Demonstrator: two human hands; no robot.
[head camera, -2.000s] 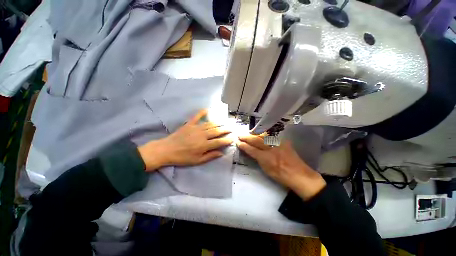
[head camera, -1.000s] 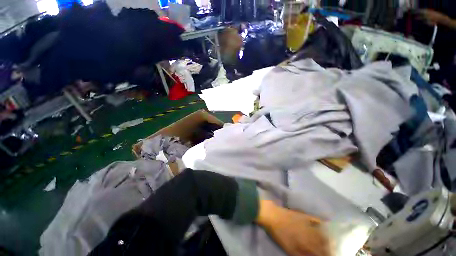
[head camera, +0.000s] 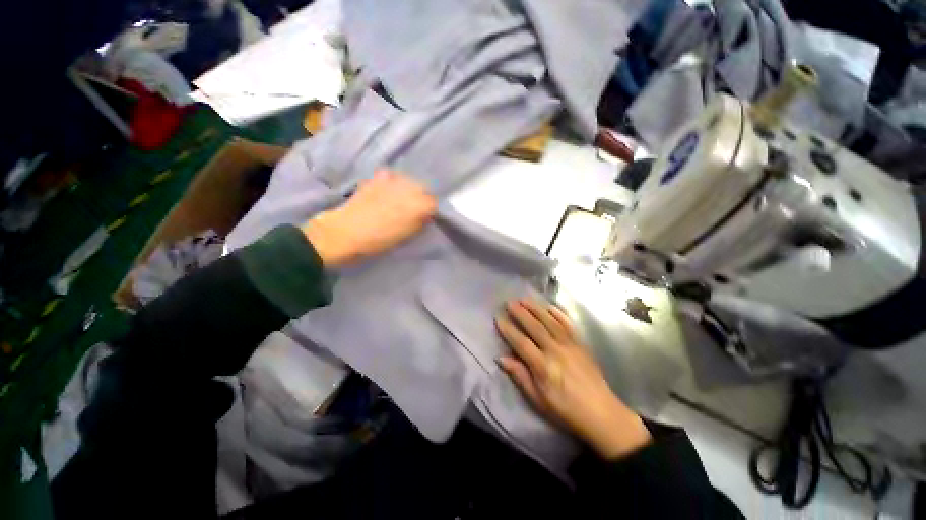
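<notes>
A light grey garment panel (head camera: 396, 315) lies folded over the table's front edge, left of the sewing machine head (head camera: 772, 213). My left hand (head camera: 378, 216) is closed on the panel's upper part, its fingertips hidden. My right hand (head camera: 553, 368) lies palm down with fingers spread on the cloth, pressing it rather than gripping it. A narrow slit or seam line shows in the panel left of my right fingers. The bright needle area (head camera: 609, 272) has no panel under it that I can make out.
A grey cloth heap (head camera: 437, 51) lies at the back left, with a wooden block (head camera: 528, 144) beside it. A cardboard box (head camera: 203, 193) stands on the green floor at left. Black-handled scissors (head camera: 800, 457) and dark cord lie right of the machine.
The view has swung back to the table after turning left. Compared with two seconds ago, the panel and both hands are away from the needle, to its left, and my left hand has closed on the cloth.
</notes>
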